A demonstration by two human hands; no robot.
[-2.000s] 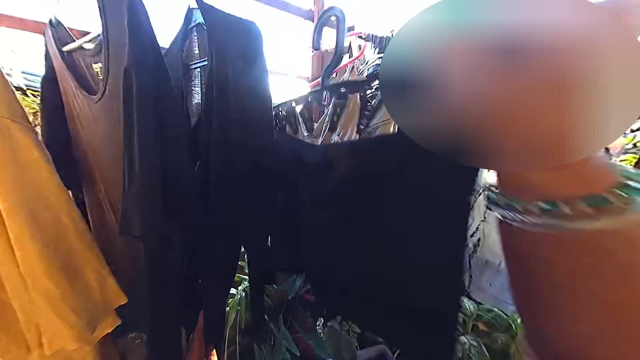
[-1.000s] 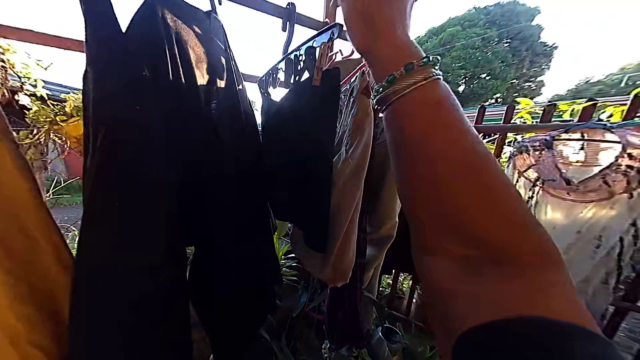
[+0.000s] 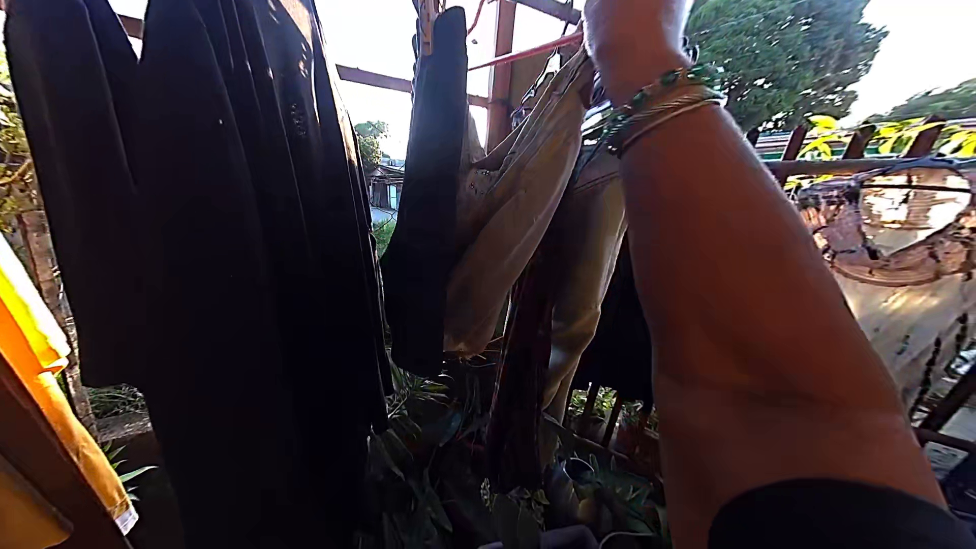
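Observation:
My right hand (image 3: 639,34) is raised at the top edge, with a green beaded bracelet (image 3: 663,95) and metal bangles on the wrist. Its fingers are cut off by the frame. Beside it, the upper end of a beige garment (image 3: 518,206) meets a red hanger bar (image 3: 526,55); whether the fingers grip it cannot be told. A dark garment (image 3: 427,198) hangs left of the beige one, with a clothespin (image 3: 428,30) at its top. Beige trousers (image 3: 583,297) hang behind. Long black garments (image 3: 229,252) fill the left. My left hand is out of view.
An orange and yellow cloth (image 3: 57,389) hangs at the lower left. Leafy plants (image 3: 427,457) and a pot (image 3: 576,469) stand below the clothes. At the right, a patterned light garment (image 3: 907,282) hangs by a fence rail (image 3: 823,166). A wooden post (image 3: 501,76) rises behind.
The view has shifted noticeably. The blurred arm at the right two seconds ago is now seen reaching up beside the beige garment. The dark garment with the clothespin now appears narrower, edge-on.

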